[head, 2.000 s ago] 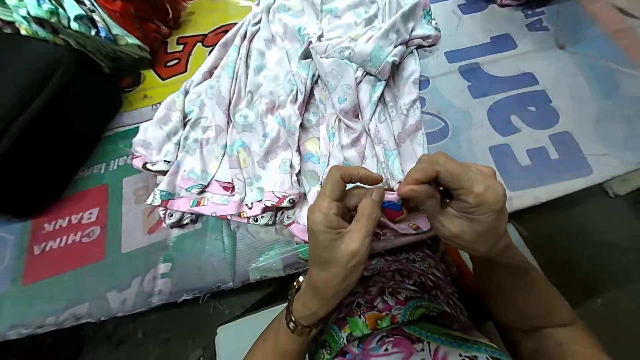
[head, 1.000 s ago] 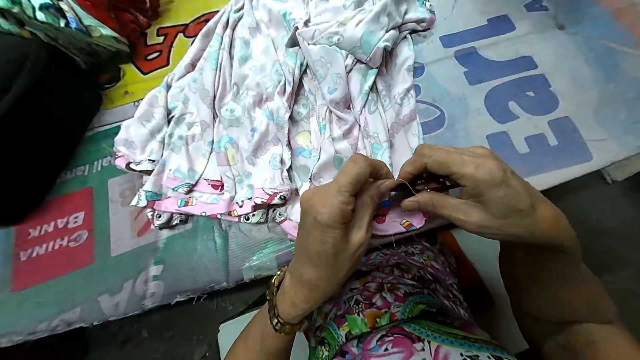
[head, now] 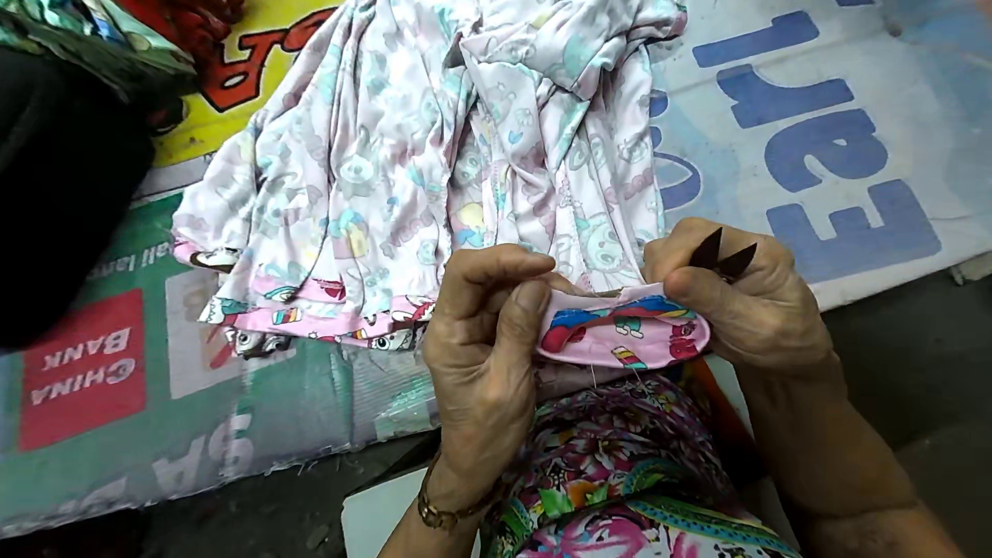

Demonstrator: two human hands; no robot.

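Observation:
A light garment with pastel animal prints (head: 387, 170) lies inside out over the printed tarpaulin, its pink hems towards me. Between my hands a pink printed hem (head: 628, 333) is stretched near my lap. My left hand (head: 492, 349) pinches its left end between thumb and fingers. Its right end is in my right hand (head: 744, 302), which also holds small dark thread snips (head: 725, 260), their two pointed blades apart and sticking up beyond the thumb. Fine loose threads hang below the hem.
The tarpaulin (head: 294, 418) covers the work surface, whose near edge runs below the garment. A black object (head: 62, 194) stands at the left. Green patterned cloth (head: 101, 46) and red cloth (head: 186, 39) lie at the upper left. Floral fabric (head: 620, 473) covers my lap.
My hands have moved apart, and the pink hem now shows stretched between them. The snips' blades, seen only as a dark shape between the fingers a second ago, now point up from my right hand.

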